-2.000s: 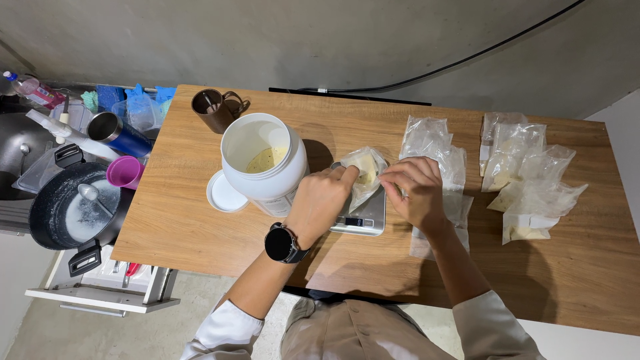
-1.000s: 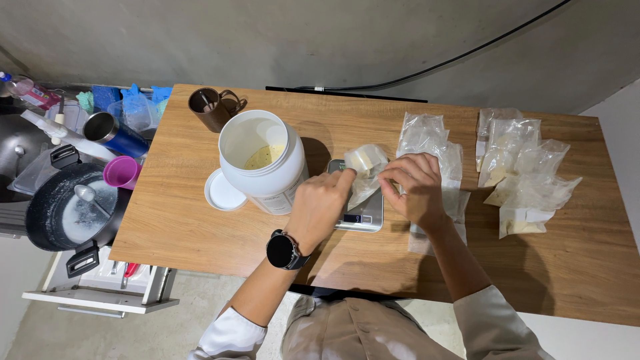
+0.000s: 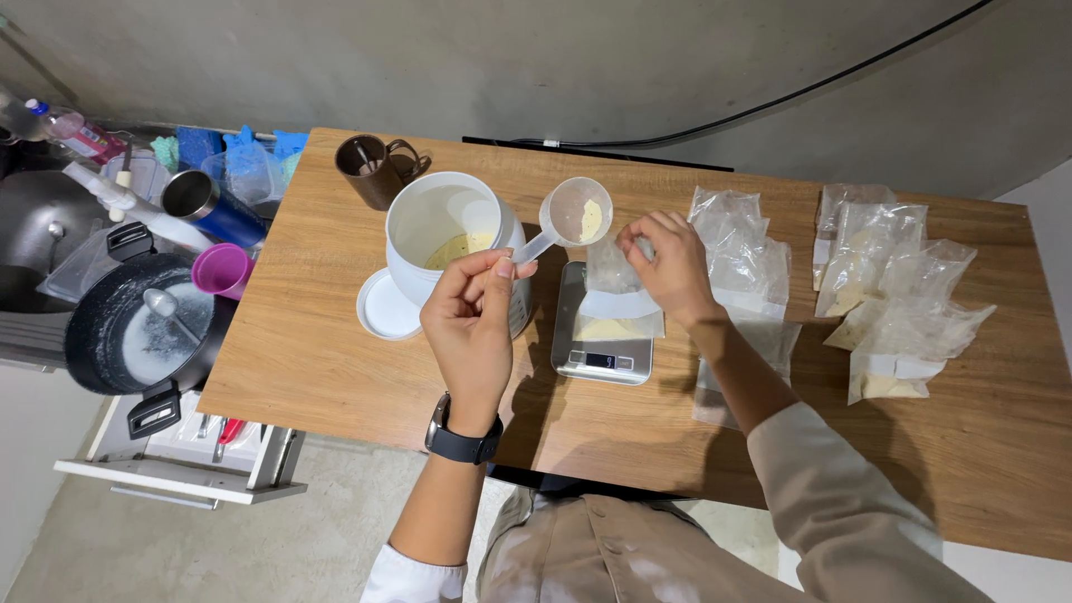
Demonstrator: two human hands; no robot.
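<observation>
My left hand [image 3: 479, 310] pinches the handle of a translucent plastic measuring scoop [image 3: 578, 213], raised between the tub and the scale; a little pale yellow powder clings inside. My right hand [image 3: 667, 266] is at the upper part of a clear plastic bag [image 3: 618, 306], fingers bent over its top edge. Powder lies in the bag's bottom, and the bag rests on a digital kitchen scale [image 3: 601, 371]. A wide white plastic tub [image 3: 419, 243] holding yellowish powder stands left of the scale, its lid [image 3: 388, 306] on the table beside it.
Clear plastic bags [image 3: 741, 251] lie right of the scale; several powder-filled bags [image 3: 892, 356] are farther right. A brown mug [image 3: 369, 180] stands behind the tub. Left are a black pot [image 3: 105, 335], purple cup [image 3: 222, 270], blue tumbler [image 3: 226, 219] and an open drawer [image 3: 159, 474].
My left hand has moved from the bag toward the tub, with the scoop lifted out over the scale's left side. The bag lies lower on the scale, and my right hand is at its top.
</observation>
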